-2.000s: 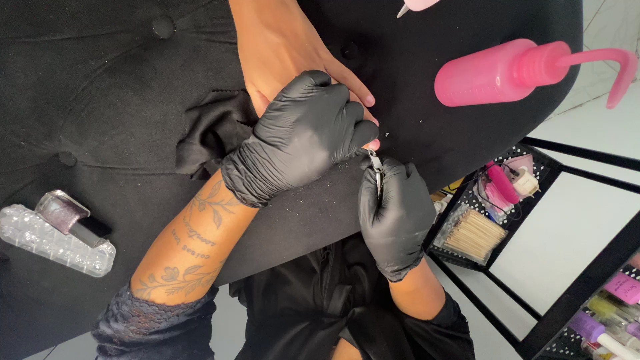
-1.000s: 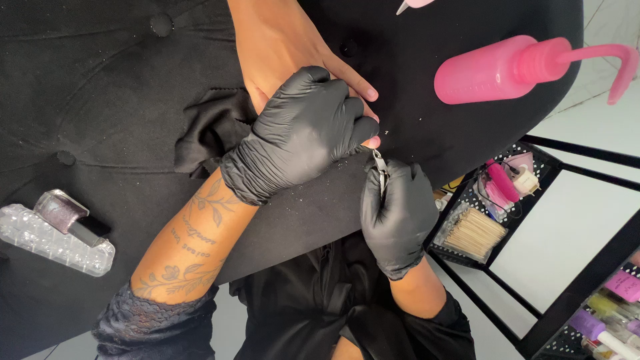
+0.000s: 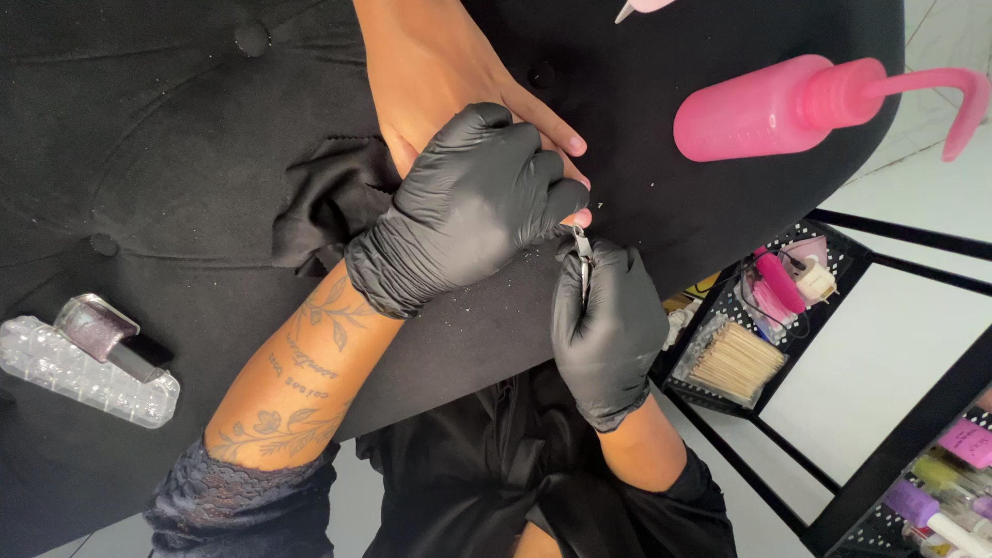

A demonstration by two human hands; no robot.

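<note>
My left hand (image 3: 473, 205), in a black glove, is closed around the fingers of another person's hand (image 3: 442, 70), which reaches in from the top. One fingertip (image 3: 581, 218) sticks out at the edge of my grip. In a black glove too, my right hand (image 3: 610, 329) grips metal cuticle nippers (image 3: 583, 256); their jaws are at that fingertip, and most of the handles are hidden in my palm. Small pale bits lie on the black padded surface (image 3: 496, 310) near both hands. A crumpled black cloth (image 3: 333, 201) lies left of my left glove.
A pink wash bottle (image 3: 752, 108) with a bent spout lies at the upper right. At the left, a glitter nail polish bottle (image 3: 97, 327) rests on a clear plastic case (image 3: 46, 368). A black cart (image 3: 845, 248) at the right holds wooden sticks (image 3: 736, 360) and several bottles.
</note>
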